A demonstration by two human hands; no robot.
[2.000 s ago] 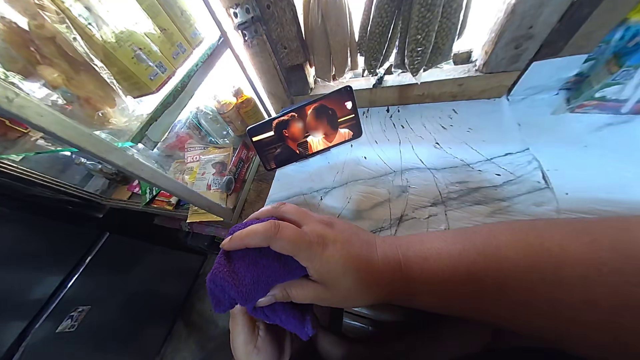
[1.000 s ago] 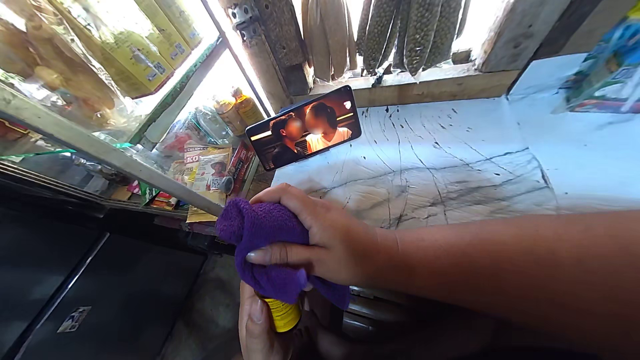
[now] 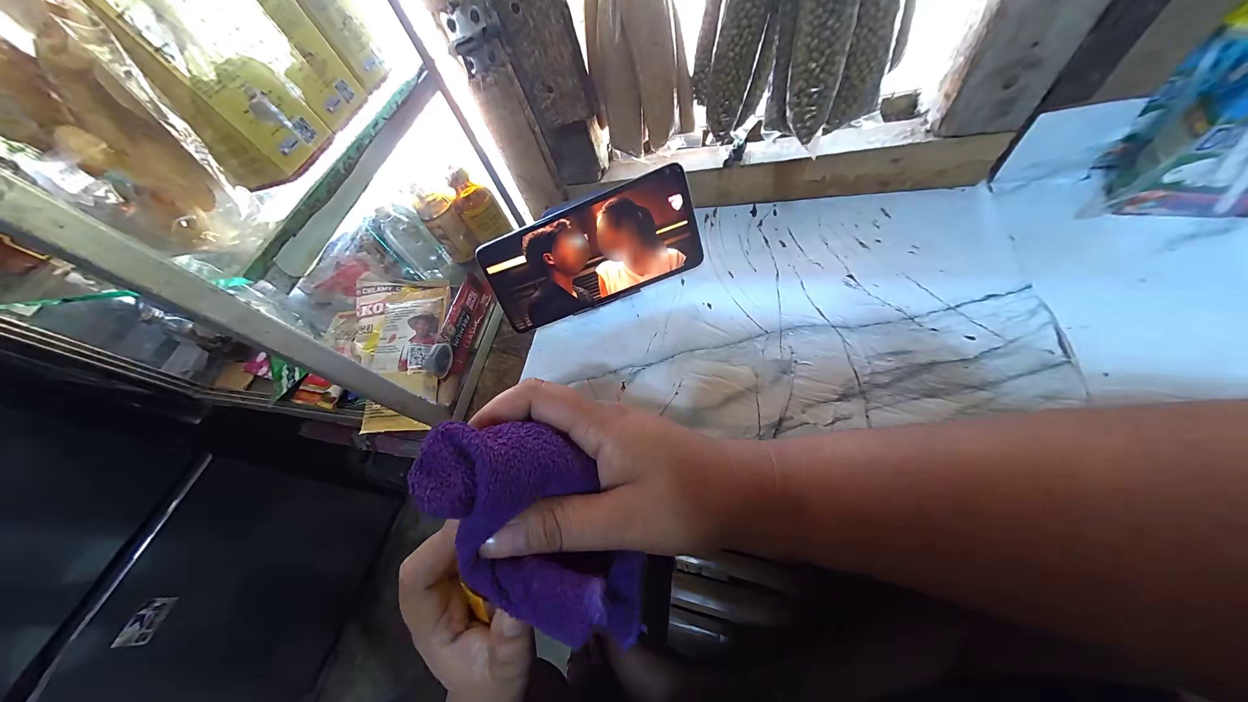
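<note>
A purple terry cloth (image 3: 526, 507) is bunched in my right hand (image 3: 634, 478), its thumb across the near side and its fingers over the top. The cloth wraps most of a yellow object (image 3: 476, 603), of which only a small strip shows. Below and to the left, my left hand (image 3: 458, 624) has its fingers curled around that yellow object, against the cloth's lower edge. What the object is cannot be told, since cloth and fingers hide it. Both hands are in front of the near left corner of a white marble-patterned tabletop (image 3: 829, 322).
A smartphone (image 3: 595, 249) showing a video leans at the tabletop's left edge. A glass-sided shelf (image 3: 224, 292) with packets and bottles stands at the left, above a black cabinet (image 3: 224, 575). Filled plastic bags (image 3: 799, 68) hang behind a wooden ledge (image 3: 829, 166). A blue package (image 3: 1189, 127) lies far right.
The cloth has shifted on the yellow object and now hides nearly all of it; a second ago its yellow end showed more below the cloth. My left hand has curled closer around it.
</note>
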